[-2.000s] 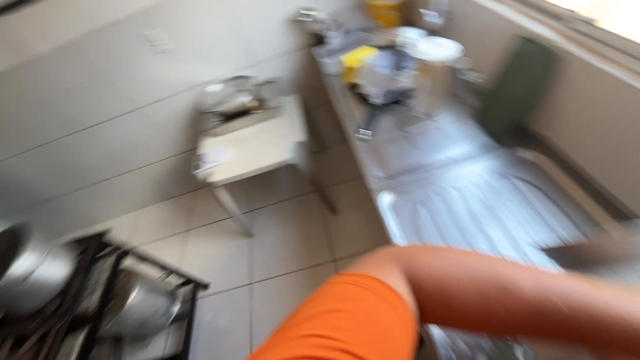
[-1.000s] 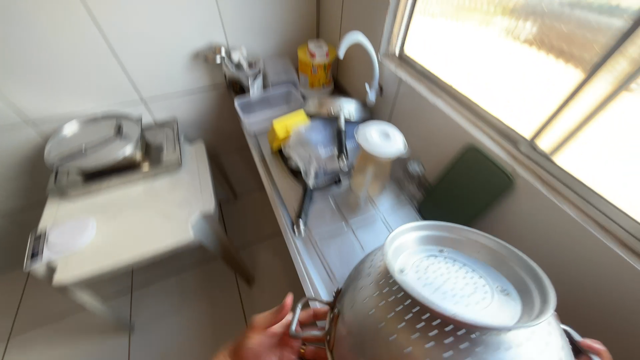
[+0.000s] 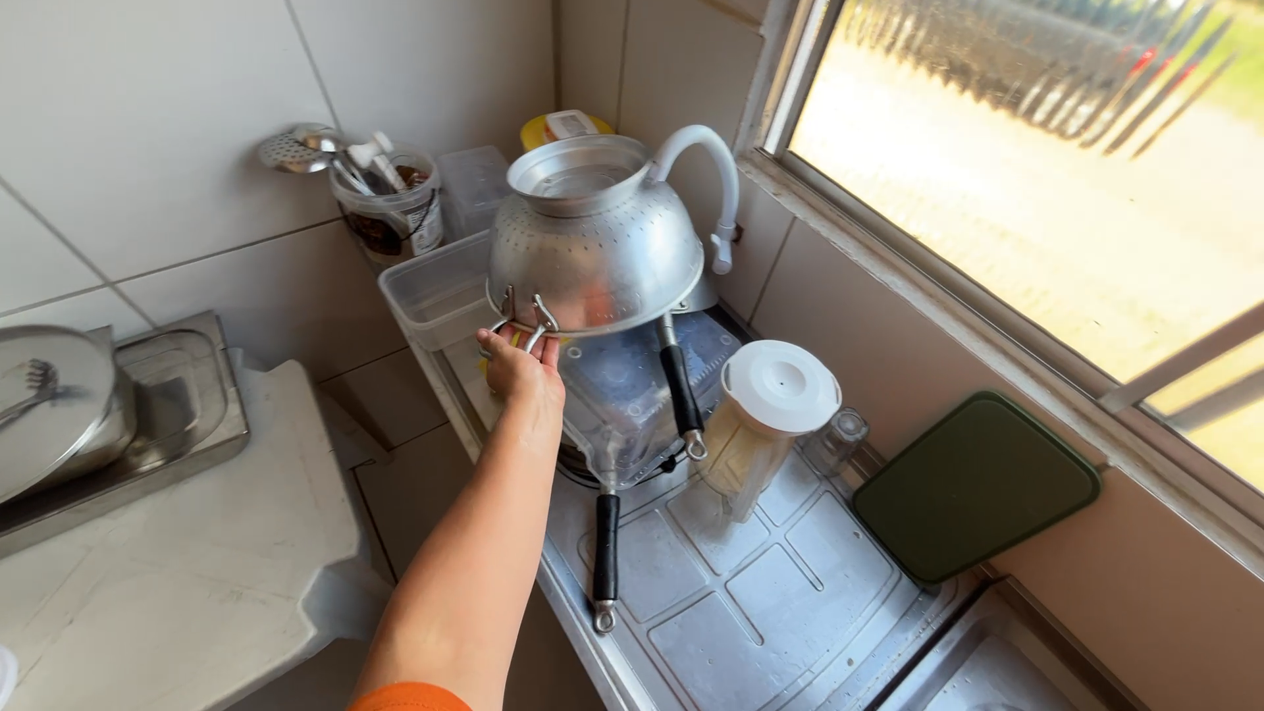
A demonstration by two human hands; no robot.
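My left hand [image 3: 525,363] grips one wire side handle of an upside-down aluminium colander [image 3: 597,247], its base ring facing up. The colander is over the far part of the steel sink counter, above a clear plastic container [image 3: 632,385] and a pan with a black handle [image 3: 679,385]. A second black handle [image 3: 606,548] points toward me below it. Beside these stands a blender jar with a white lid [image 3: 780,387]. My right hand is not in view.
A clear plastic tub [image 3: 434,296], a bucket of utensils [image 3: 395,212] and a white curved faucet [image 3: 706,168] surround the colander. A green board [image 3: 978,484] leans on the wall under the window. At left, a white plastic table [image 3: 197,553] bears a lidded pot [image 3: 59,415].
The colander has moved from close in front of me to the far end of the counter. My right hand, at its other side one second ago, has gone out of view.
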